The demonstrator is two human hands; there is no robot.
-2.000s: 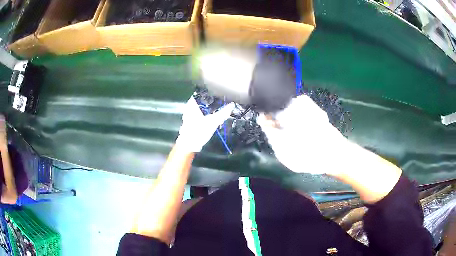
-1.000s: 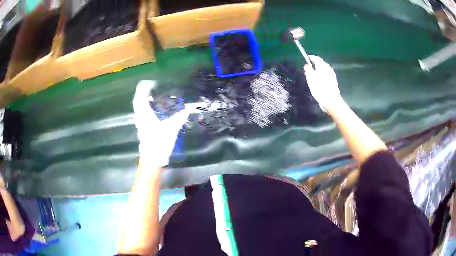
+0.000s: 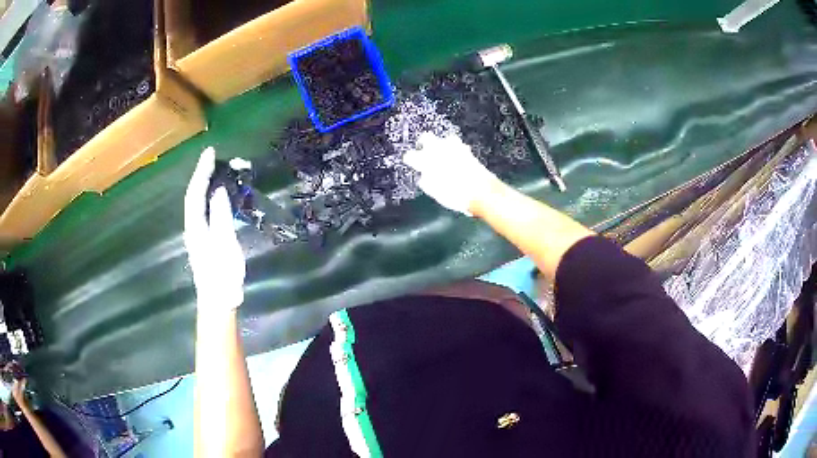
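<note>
My left hand (image 3: 215, 241), in a white glove, is around a small black fitting (image 3: 235, 183) with a bit of blue on it, at the left of the piles. My right hand (image 3: 448, 172), also gloved, is at the heap of tiny silver pieces (image 3: 414, 121); its fingertips touch the heap, and whether they hold a piece cannot be told. Small black clips (image 3: 336, 188) lie left of the silver heap. Small black rings (image 3: 488, 121) lie right of it. The hammer (image 3: 528, 125) lies on the green surface at the right, pale head away from me.
A blue tray (image 3: 391, 94) with black parts stands behind the piles. Open cardboard boxes (image 3: 125, 152) with black parts stand at the upper left. Plastic wrap (image 3: 735, 277) and flattened cardboard are at the right. Part of another person (image 3: 40, 429) shows at the lower left.
The hammer, in my right hand a second ago, now lies on the surface. My right hand has moved left to the silver heap. The view has shifted and turned.
</note>
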